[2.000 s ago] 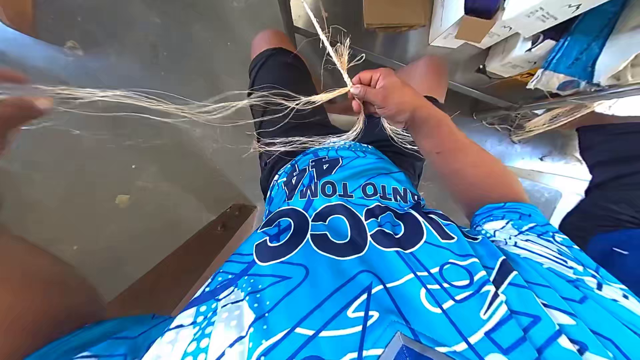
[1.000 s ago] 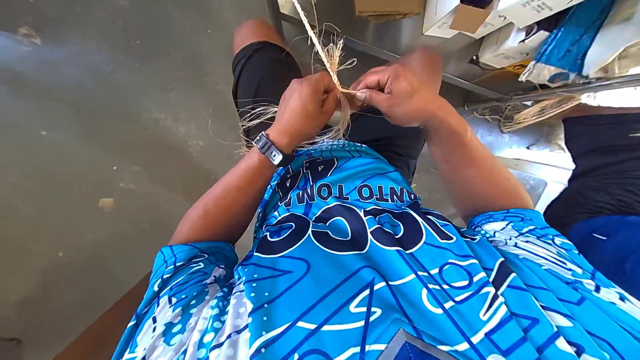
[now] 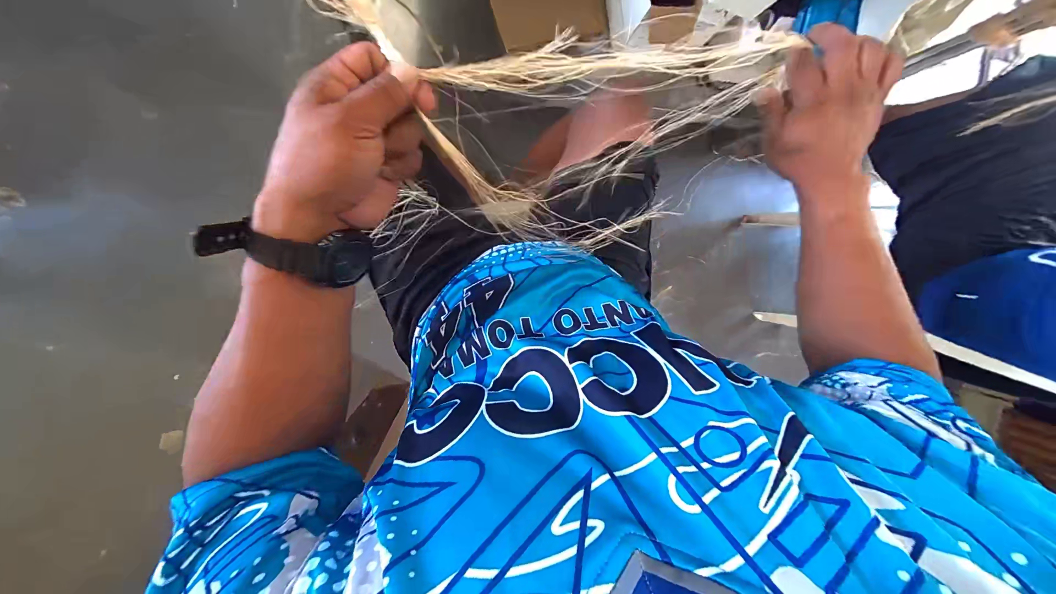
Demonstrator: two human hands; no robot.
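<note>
Pale plant fibres (image 3: 577,66) stretch loosely between my two hands in front of my lap. My left hand (image 3: 351,136), with a black watch on its wrist, pinches the braided fibre cord (image 3: 371,25) where the loose strands fan out. At the right, my right hand (image 3: 829,103) is closed around the far part of the strands, somewhat blurred. Another bundle of fibre (image 3: 458,161) hangs down from my left hand, and its frayed ends spread over my black shorts.
Cardboard and white boxes (image 3: 549,25) stand at the top, near a blue packet (image 3: 829,12). At the right edge sits another person in dark clothing (image 3: 973,173), with some fibre strands beside them. Grey floor (image 3: 107,330) lies at the left.
My hands were close together at the cord one second ago; now they are far apart, with strands drawn out to the right between them. The view has shifted.
</note>
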